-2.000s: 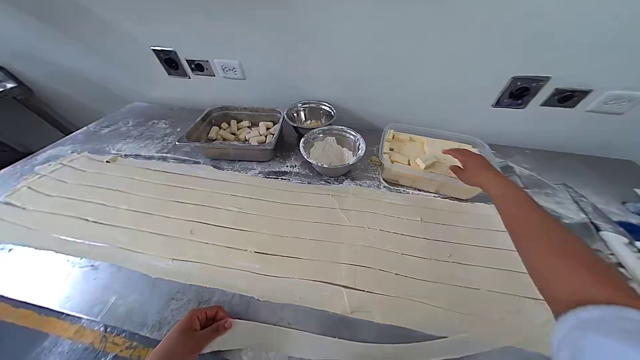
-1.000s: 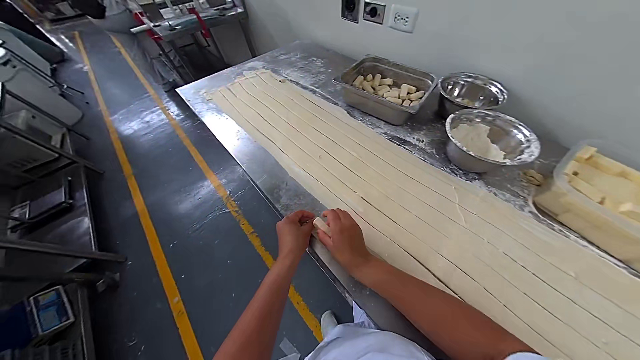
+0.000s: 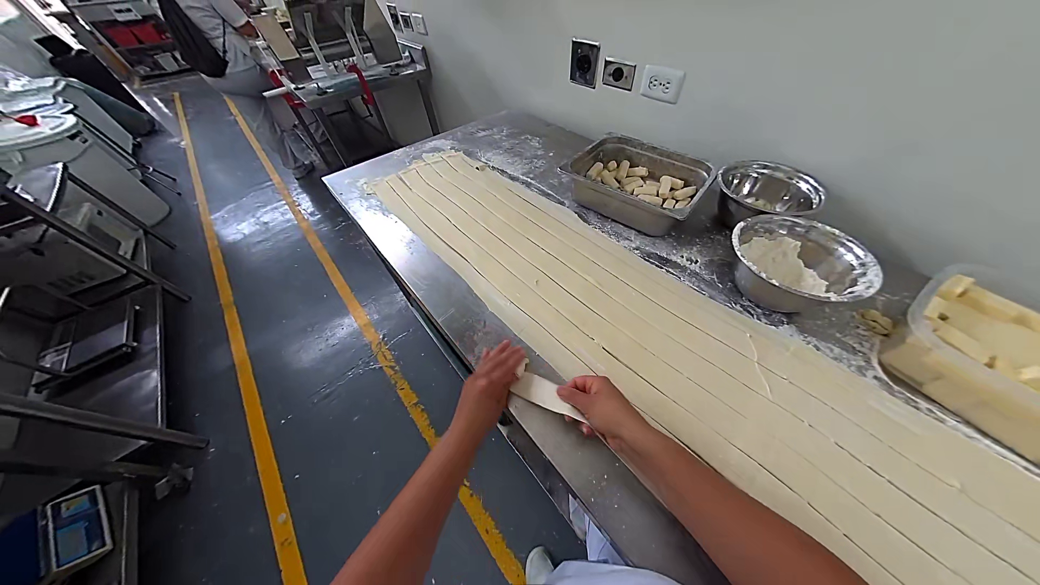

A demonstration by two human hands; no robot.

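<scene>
A long sheet of dough [image 3: 601, 284], cut lengthwise into strips, lies along the steel table. At the table's near edge my right hand [image 3: 600, 405] pinches a strip of dough [image 3: 540, 393] between thumb and fingers. My left hand [image 3: 491, 380] is at the strip's other end, palm turned inward, where a small pale rolled piece shows beside the fingers; whether it grips this piece cannot be told. On the right, a plastic tub [image 3: 926, 325] holds pale yellow sticks, perhaps butter or cheese. A steel pan [image 3: 626, 207] holds short dough-covered pieces.
A steel bowl of flour [image 3: 768, 284] and a second steel bowl [image 3: 731, 195] stand behind the dough. Wall outlets [image 3: 662, 84] are above. Metal racks [image 3: 146, 357] line the left of the yellow-striped floor. A person [image 3: 236, 65] stands by equipment at the far end.
My right hand has come from the tub of yellow sticks to the table's near edge, beside my left. The hands, close together a second ago, are now farther apart with the strip between them. The view has swung left.
</scene>
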